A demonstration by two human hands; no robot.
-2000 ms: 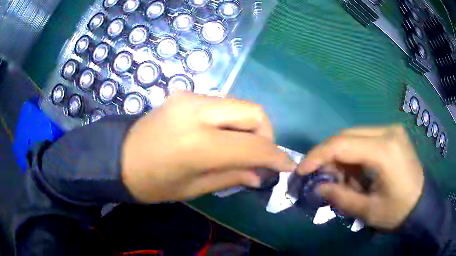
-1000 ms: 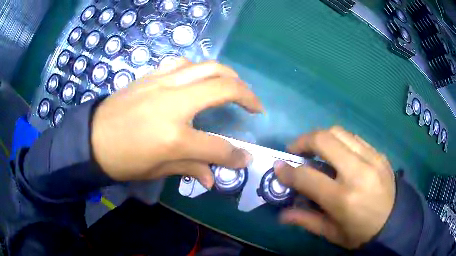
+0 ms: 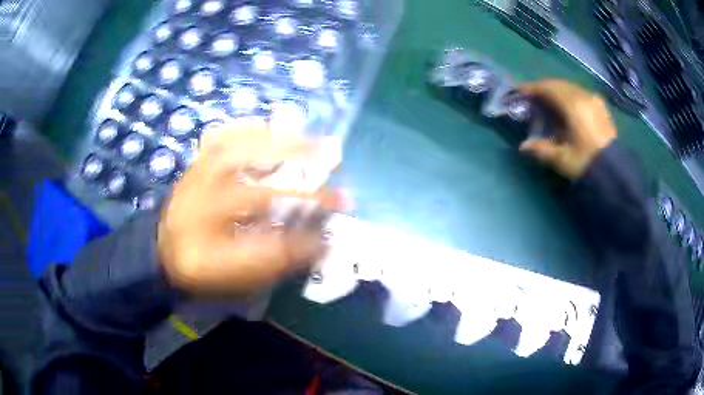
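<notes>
My right hand (image 3: pixel 571 127) is at the upper right and grips the end of a filled plate (image 3: pixel 475 77). Two bright round centres show on it; the rest is hidden by my fingers. A silvery four-position plate (image 3: pixel 432 278) with a notched lower edge lies on the green mat in front of me, with no dark rings on it. My left hand (image 3: pixel 239 224) is strongly blurred beside this plate's left end, over the lower right part of the clear blister tray (image 3: pixel 351 100). Whether its fingers hold something cannot be told. The tray holds rows of round parts (image 3: pixel 181 119).
Another filled plate (image 3: pixel 679 224) lies at the right edge, partly behind my right sleeve. Dark ribbed stacks (image 3: pixel 664 77) stand at the upper right beside a long metal rail (image 3: pixel 571 46). A blue plastic thing (image 3: pixel 62 227) is at the left, below the tray.
My right hand has moved up and away with the filled plate that lay in front of me. The notched plate without rings now shows there. My left hand has moved slightly right and blurs.
</notes>
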